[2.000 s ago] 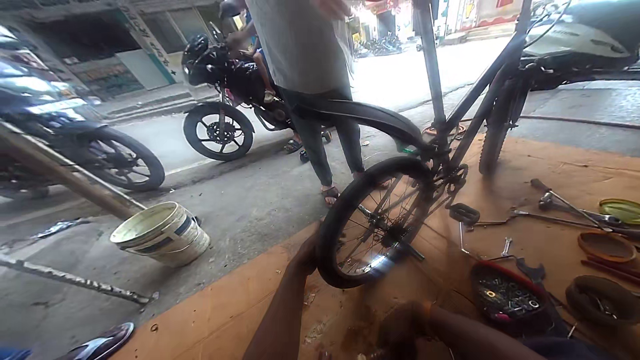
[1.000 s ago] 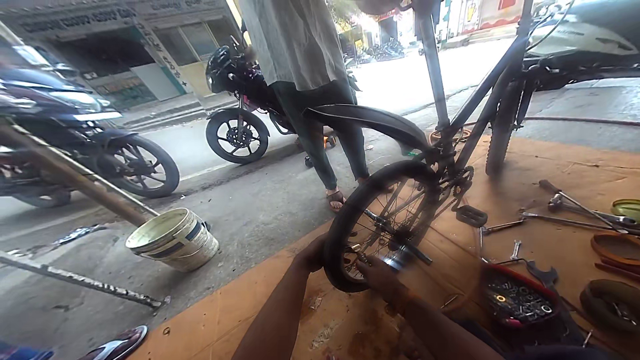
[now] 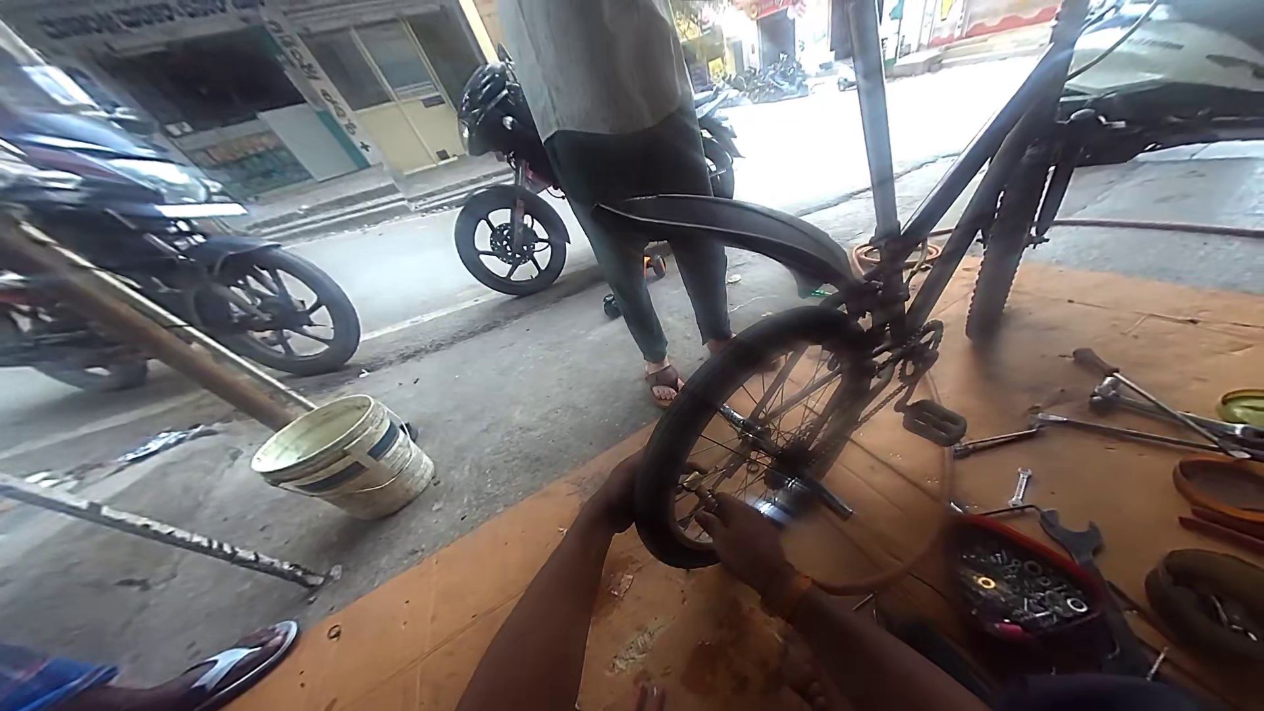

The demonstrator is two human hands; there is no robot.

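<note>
A bicycle wheel with a black tyre (image 3: 664, 484) stands at the rear of a dark bicycle frame (image 3: 973, 163), below its black mudguard (image 3: 731, 219). My left hand (image 3: 624, 492) grips the tyre at its lower left side. At the rim and spokes near the wheel's bottom is my right hand (image 3: 741, 533), its fingers closed on a small brass-coloured piece, possibly the valve or a fitting on it. A hose (image 3: 879, 585) curves close to that hand. A pedal (image 3: 934, 423) hangs to the right of the wheel.
A tray of nuts and washers (image 3: 1027, 592), an open-end spanner (image 3: 1071, 538) and other tools lie at the right. A worn bucket (image 3: 360, 454) stands left. A person (image 3: 632, 148) stands behind the wheel; another person's sandalled foot (image 3: 242, 664) is at lower left. Motorcycles (image 3: 509, 237) stand beyond.
My right hand has moved from below the wheel up to its rim and spokes. My left hand stays on the tyre. The standing person's raised hand has left view.
</note>
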